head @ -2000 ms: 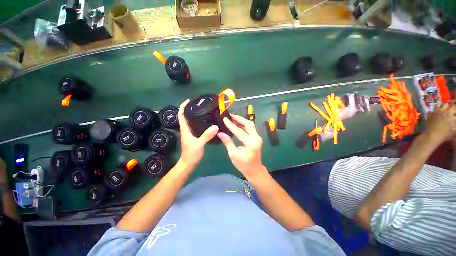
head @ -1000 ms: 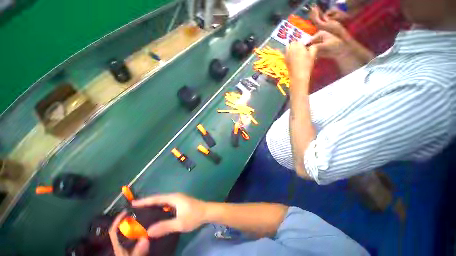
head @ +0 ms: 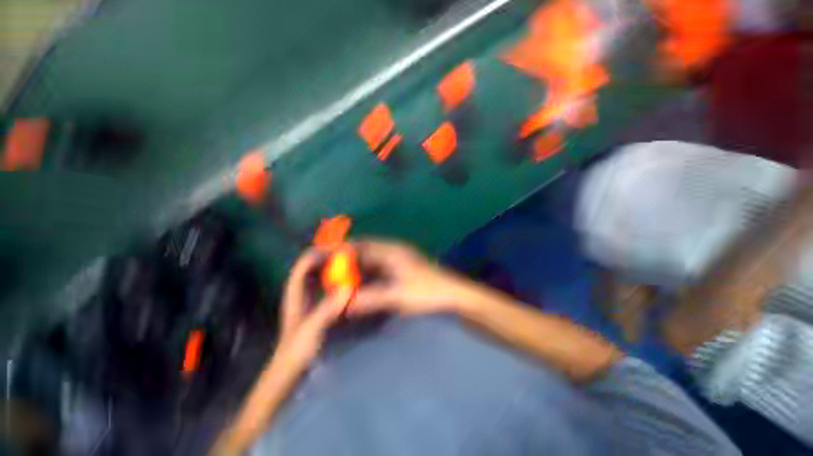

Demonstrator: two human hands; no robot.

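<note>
The frame is strongly blurred. My left hand and my right hand are close together in front of my body. Between them they hold a small thing with a bright orange strap. The dark body of the held thing is mostly hidden by my fingers. Another orange patch shows just above my fingers; I cannot tell whether it belongs to the held thing.
Black speakers cluster at the left. Strap pieces with orange ends lie on the green bench. An orange strap heap is at upper right. A person in a striped sleeve sits at right.
The view has swung, so the speaker cluster shows at left again and the neighbour is lower right. My hands are now close together around the held thing, nearer the frame's middle.
</note>
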